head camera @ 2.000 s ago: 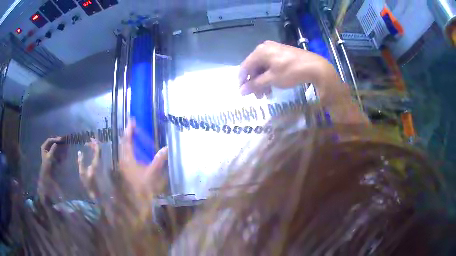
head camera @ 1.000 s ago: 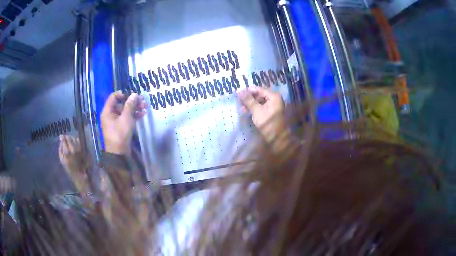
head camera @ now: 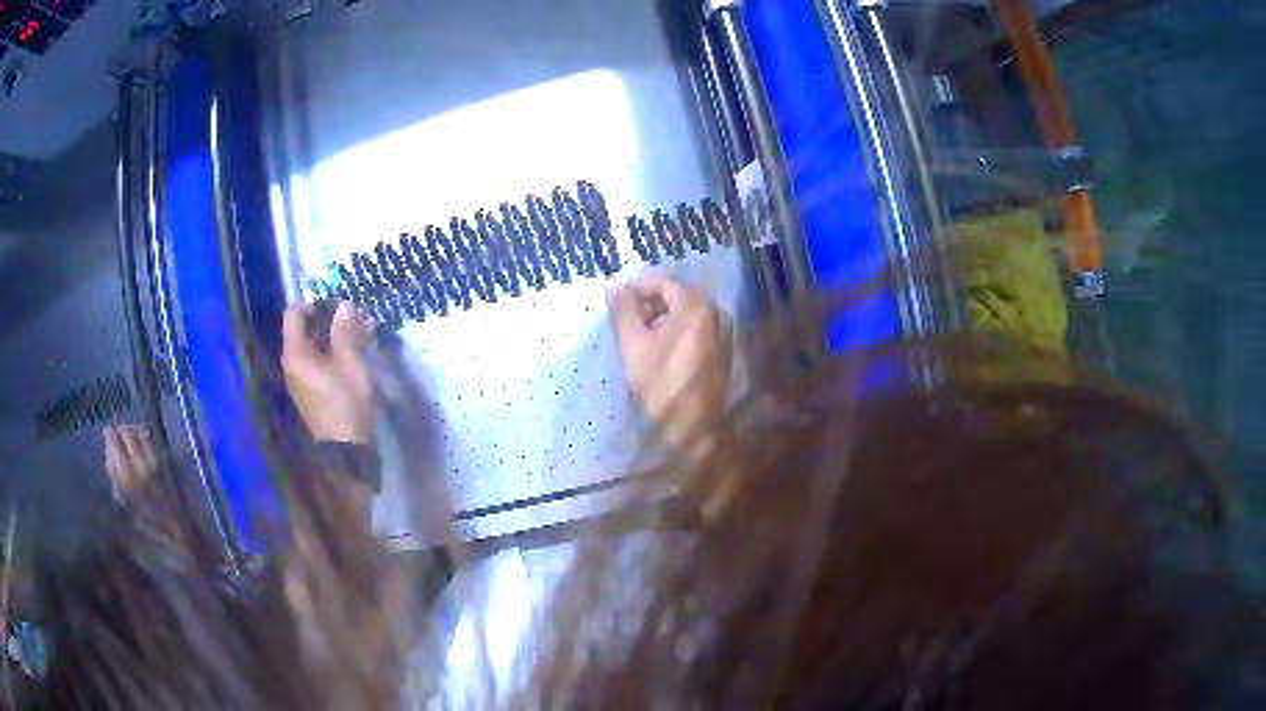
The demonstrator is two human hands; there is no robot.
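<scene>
A block of small dark link-shaped parts (head camera: pixel 479 257) lies on the silver perforated bed (head camera: pixel 514 396), two rows close together. My left hand (head camera: pixel 331 368) pinches the lower row at its left end, with thumb and fingertips together. My right hand (head camera: pixel 669 345) pinches at the lower right corner of the block. The film or carrier between the parts is too clear to make out. A shorter row of dark parts (head camera: pixel 680 229) lies just right of the block. Hair blurs the lower part of the view and covers my forearms.
Blue rollers with chrome rods stand at left (head camera: pixel 208 278) and right (head camera: pixel 826 167) of the bed. Another person's hand (head camera: pixel 132 458) is beyond the left roller, near more dark parts (head camera: pixel 83 403). A yellow cloth (head camera: pixel 1007 285) and orange post (head camera: pixel 1062 153) are at right.
The lower row has moved up against the upper row, closing the gap between them. Both my hands went with it. The whole view has shifted, so the bed appears further left.
</scene>
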